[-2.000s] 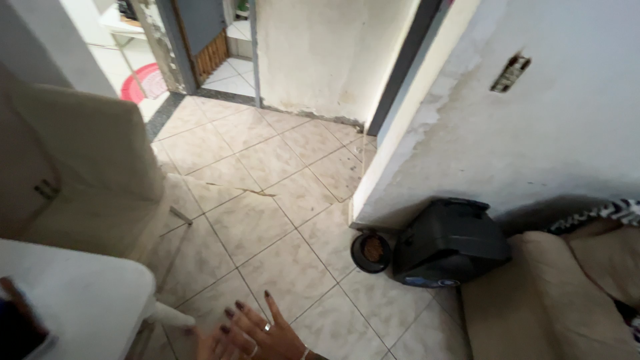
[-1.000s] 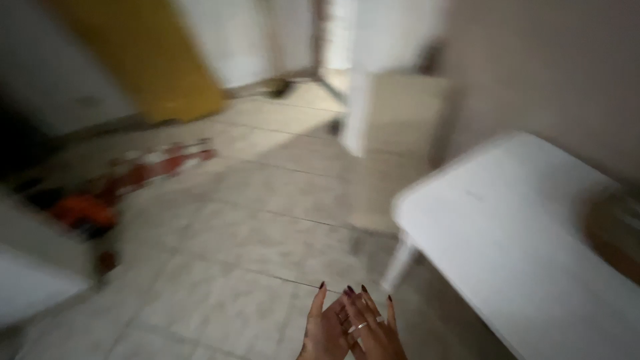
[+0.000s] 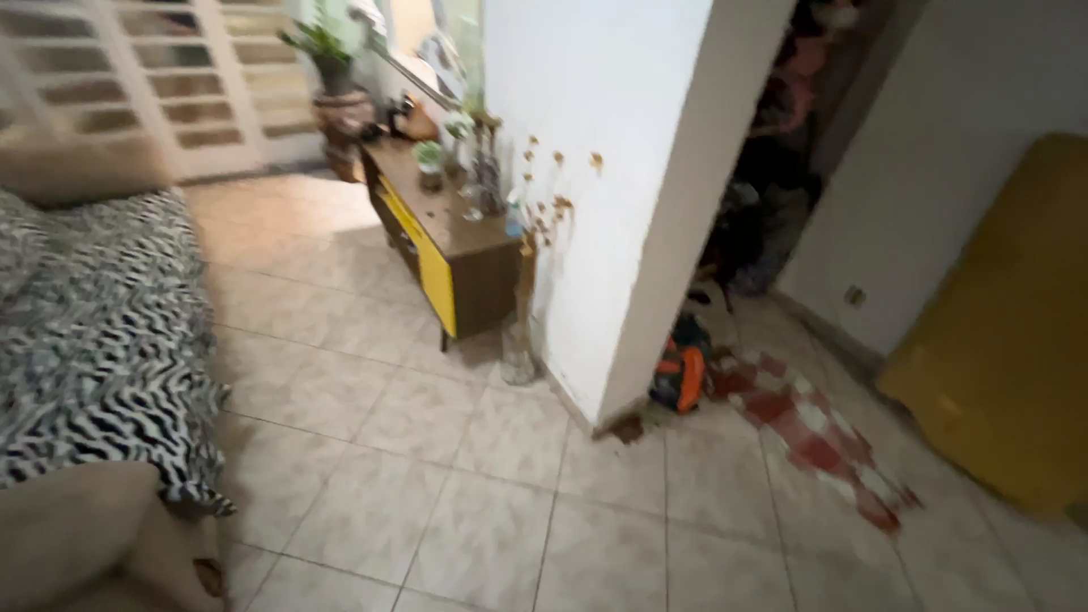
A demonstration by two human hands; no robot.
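Neither my left hand nor my right hand shows in the head view at this moment, so what they hold or touch cannot be seen. A low wooden sideboard (image 3: 484,246) with yellow doors stands against a white wall, with small potted plants (image 3: 429,161) and glass vases on its top. Beside its near end a clear glass vase (image 3: 517,357) with dried stems stands on the floor. An orange and dark bag-like object (image 3: 680,374) lies by the foot of the wall corner.
A sofa (image 3: 85,535) with a black-and-white patterned throw (image 3: 110,340) is at the left. The white wall corner (image 3: 629,255) juts out in the middle. A red and white cloth or rug (image 3: 807,425) lies on the tiled floor, near a yellow object (image 3: 1003,340) at the right.
Both hands, seen close together at the bottom of the earlier frames, have left the view. The view has swung widely to another part of the room.
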